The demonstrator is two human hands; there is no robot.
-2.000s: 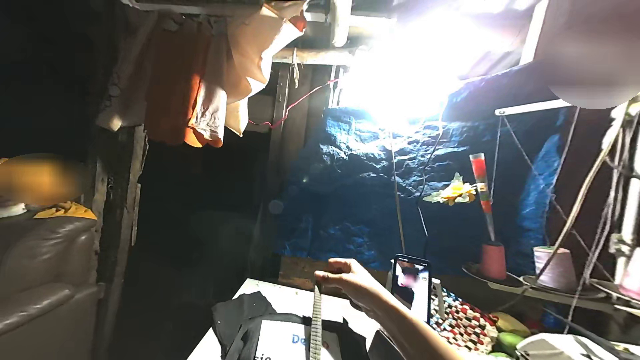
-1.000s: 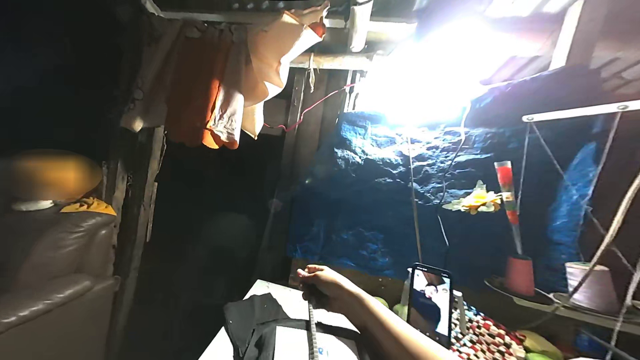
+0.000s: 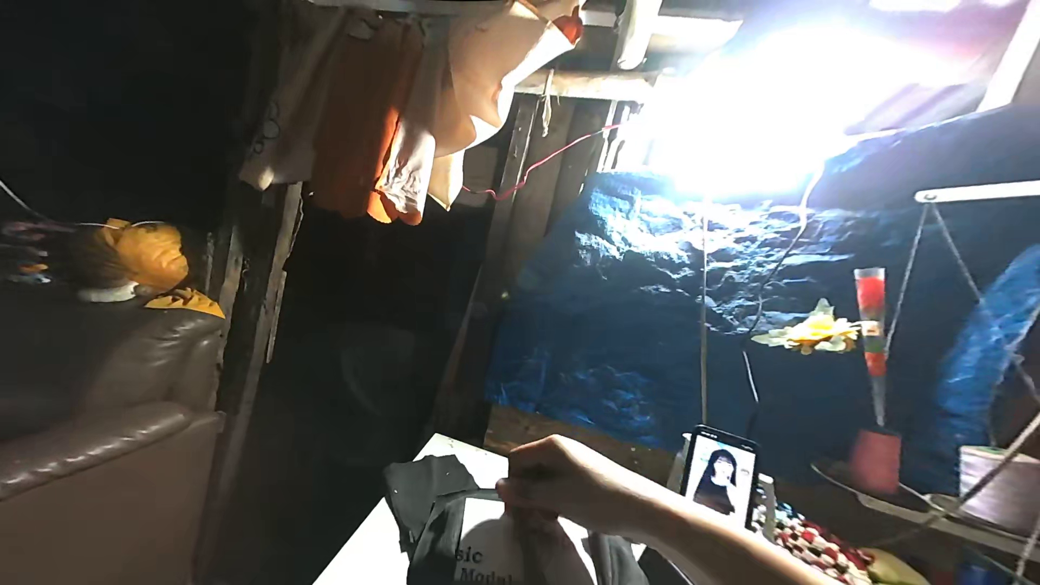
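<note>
My right hand (image 3: 540,479) reaches in from the lower right, its fingers bent together at the upper edge of a black cloth (image 3: 431,496). That cloth lies on a white tabletop (image 3: 366,544) and has a pale panel with printed letters (image 3: 483,540), partly shaded by the hand. The fingers appear to pinch the cloth's edge, though the fingertips are partly hidden. Behind my forearm a smartphone (image 3: 721,475) leans upright with its screen lit. My left hand is out of view.
Thread cones (image 3: 877,461) stand on a rack at the right, near a yellow artificial flower (image 3: 816,331). A blue tarpaulin (image 3: 585,349) hangs behind, under a glaring light. Clothes (image 3: 357,122) hang at upper left above a dark opening. A brown leather-like sofa (image 3: 106,366) stands at the left.
Both earlier frames show a narrow, marked strip like a measuring tape hanging from my right hand; it is no longer plainly visible. My hand is now lower, against the cloth.
</note>
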